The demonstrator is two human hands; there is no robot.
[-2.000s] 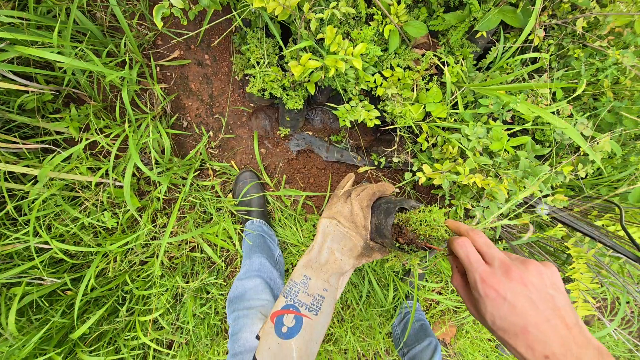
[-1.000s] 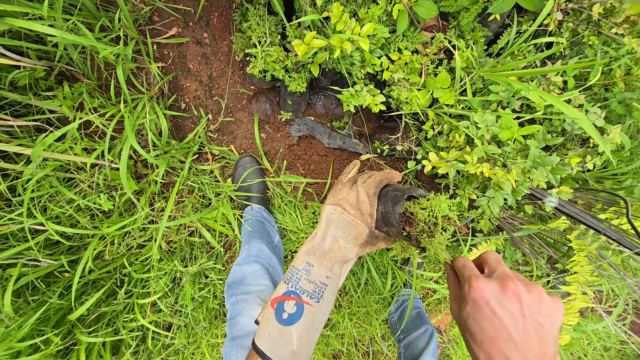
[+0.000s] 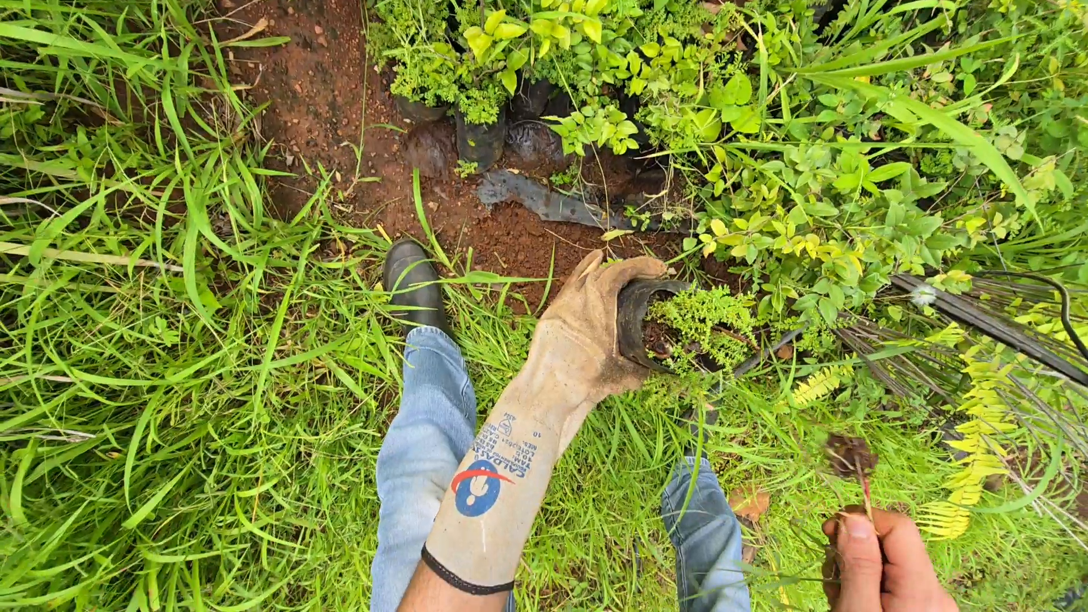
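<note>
My left hand [image 3: 586,340], in a long beige leather work glove that bears writing, grips a black plastic nursery bag [image 3: 633,323]. The bag is tilted on its side, its mouth facing right. Dark soil and a small plant with fine green leaves [image 3: 710,319] show at that mouth. My bare right hand [image 3: 884,561], at the lower right, pinches the reddish stem of an uprooted weed [image 3: 865,489] between thumb and fingers. A dark clump of soil and roots [image 3: 850,456] sits at the stem's upper end, apart from the bag.
Black nursery bags [image 3: 482,140] with leafy seedlings stand at the top on reddish soil [image 3: 314,93]. A torn strip of black plastic [image 3: 544,197] lies before them. Tall grass [image 3: 170,340] grows at the left. Dark pipes [image 3: 986,323] cross the right side. My boot [image 3: 414,285] is left of the glove.
My right hand has moved from beside the bag's plant down to the lower right, and a rooted weed now shows in its fingers. The left hand keeps its grip on the bag.
</note>
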